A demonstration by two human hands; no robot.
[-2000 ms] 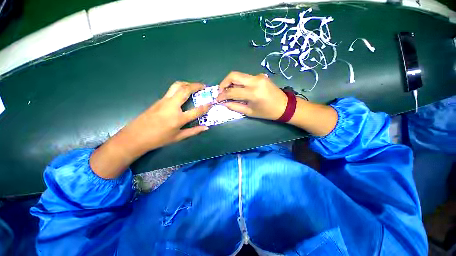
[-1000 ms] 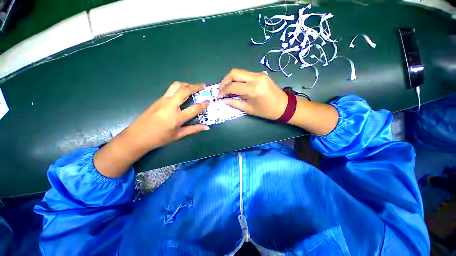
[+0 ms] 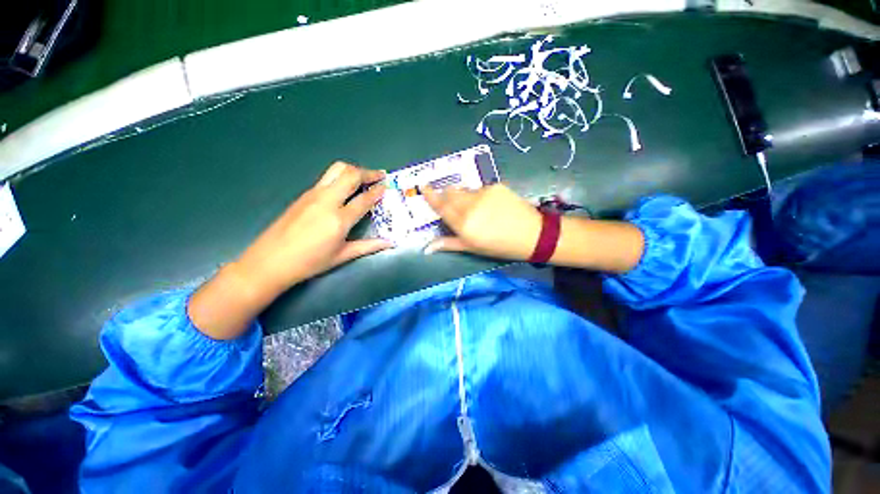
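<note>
An open phone unit lies on the dark green mat in front of me, white inside with a dark right end and a small orange spot near its middle. My left hand holds its left end, with the fingertips on the top and lower edges. My right hand lies over its lower middle part, fingertips on the inside near the orange spot. The right palm hides part of the unit. Whether the right fingers pinch a small part cannot be told.
A loose pile of white flex cables lies beyond my right hand. A black phone with a white cable is at the right. A white rail runs along the far edge. A white card is at the far left. A blue sleeve shows at right.
My right hand has moved down and lies flatter, so the unit's upper right part and dark end now show. My left hand still holds the left end. The view has shifted slightly.
</note>
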